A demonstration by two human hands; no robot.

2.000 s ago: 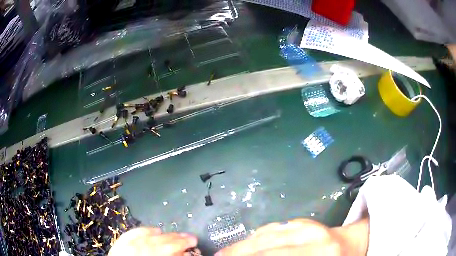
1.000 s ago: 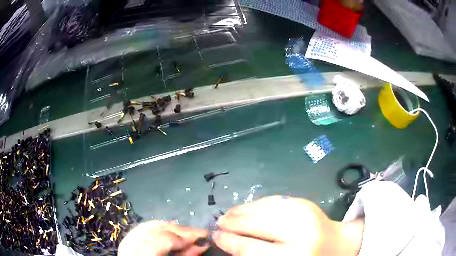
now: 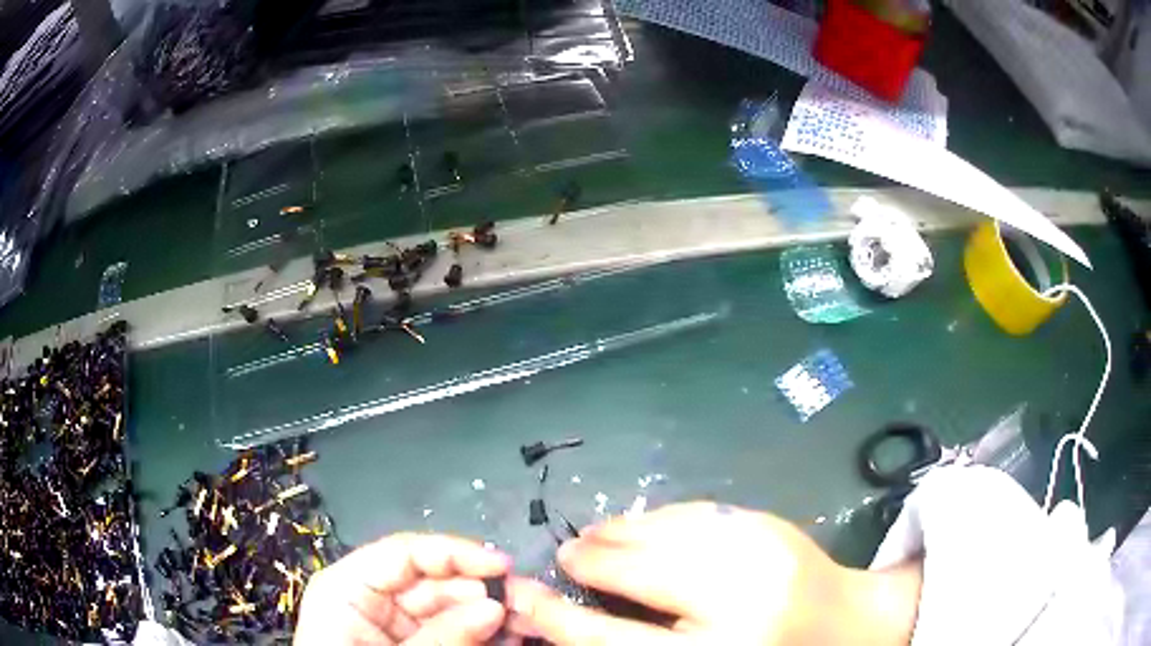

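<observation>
My left hand point(image 3: 401, 593) is at the bottom centre, cut off by the lower edge, its thumb and fingers closed on a small black part point(image 3: 496, 588). My right hand point(image 3: 688, 574) is beside it, fingertips touching or nearly touching the part. A thin dark tool, likely tweezers point(image 3: 564, 526), shows at the right hand's fingers; most of it is hidden. Two black parts with tails point(image 3: 535, 451) lie on the mat just beyond the hands, with white specks around them. The label sheet is mostly hidden by my right hand.
A loose parts pile point(image 3: 246, 536) lies left of my hands, a larger stock point(image 3: 57, 492) at the far left. Scattered parts point(image 3: 391, 268) lie on the clear tray and pale strip. Scissors point(image 3: 903, 454), yellow tape point(image 3: 1010, 280), a white wad point(image 3: 889, 252), blue sheet pieces point(image 3: 814, 384) and white cord point(image 3: 1106, 366) are right.
Both hands have come together at the bottom centre, and my right hand now covers most of the label sheet. The black part shows more clearly between the left fingers. The view has shifted slightly.
</observation>
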